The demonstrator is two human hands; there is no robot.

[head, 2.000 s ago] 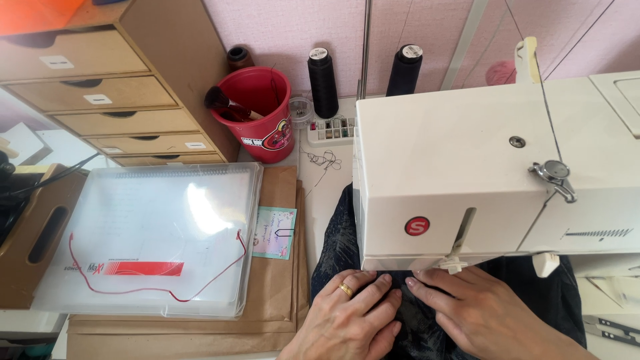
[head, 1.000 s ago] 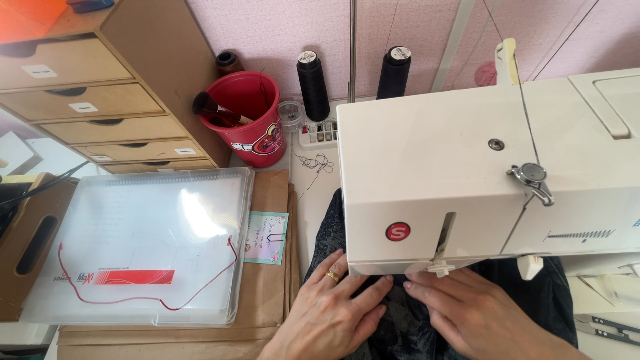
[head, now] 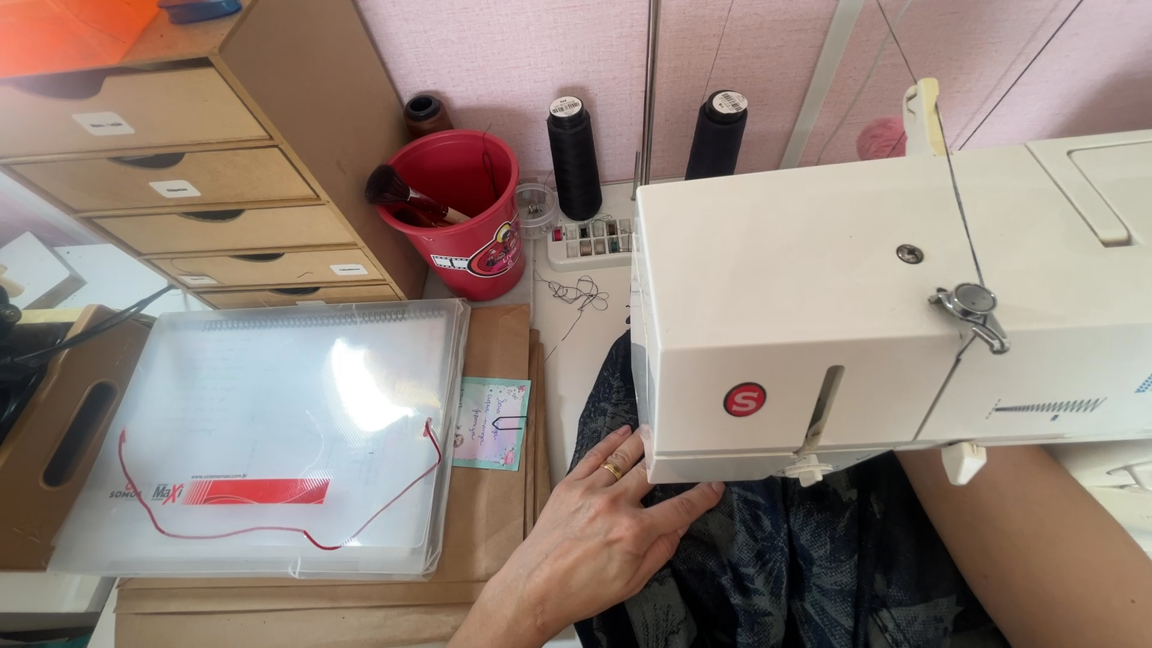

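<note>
Dark patterned blue-black fabric (head: 774,558) lies under the head of a white sewing machine (head: 792,288) and drapes toward me. My left hand (head: 603,531) rests palm down on the fabric at the left end of the machine, fingers spread, a gold ring on one finger; some fingertips are partly hidden by the machine. My right forearm reaches in from the lower right and passes beneath the machine's arm, which hides the right hand. The needle and presser foot are also hidden. Dark thread runs over the machine's top past a metal thread guide (head: 970,310).
Left of the machine lie a clear plastic folder (head: 297,513) with red elastic, brown paper (head: 499,351) and a clipped note (head: 490,423). Behind stand a red bucket (head: 486,256) with a brush, two black thread cones (head: 574,162), a bobbin box (head: 589,256), and a wooden drawer unit (head: 333,117).
My right hand has moved off the fabric in front of the machine and under its arm, out of sight. My left hand stays on the fabric, its fingers now more spread.
</note>
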